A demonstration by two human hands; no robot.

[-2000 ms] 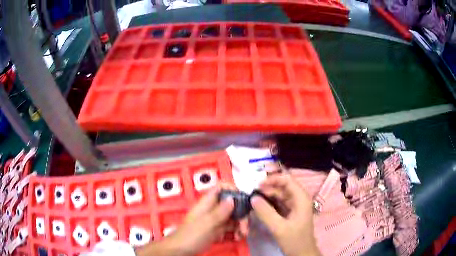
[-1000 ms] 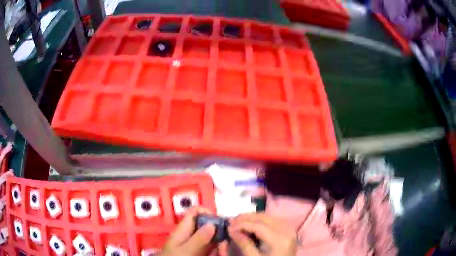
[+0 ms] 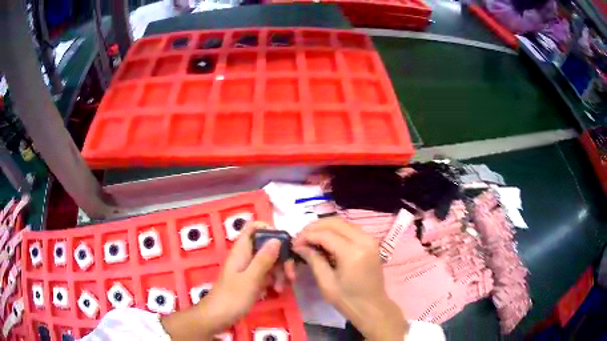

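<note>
My left hand (image 3: 244,278) holds a black watch body (image 3: 271,241) between thumb and fingers over the right edge of the near red tray (image 3: 154,265). My right hand (image 3: 343,263) pinches a dark piece, apparently a black strap (image 3: 320,256), at the right side of the watch body. The fingers hide the joint, so I cannot tell whether the strap is attached. White-pink watch bodies (image 3: 194,234) with dark round sensors lie in the near tray's pockets.
A pile of pink straps (image 3: 426,280) lies right of my hands, with black straps (image 3: 369,188) behind it. White sheets (image 3: 287,203) with a blue pen (image 3: 313,199) lie beyond my hands. A far red tray (image 3: 249,158) holds several dark watch bodies. A grey post (image 3: 50,126) stands left.
The camera view has shifted. Both hands stay close together at the black watch body, which now shows a flatter dark face than before.
</note>
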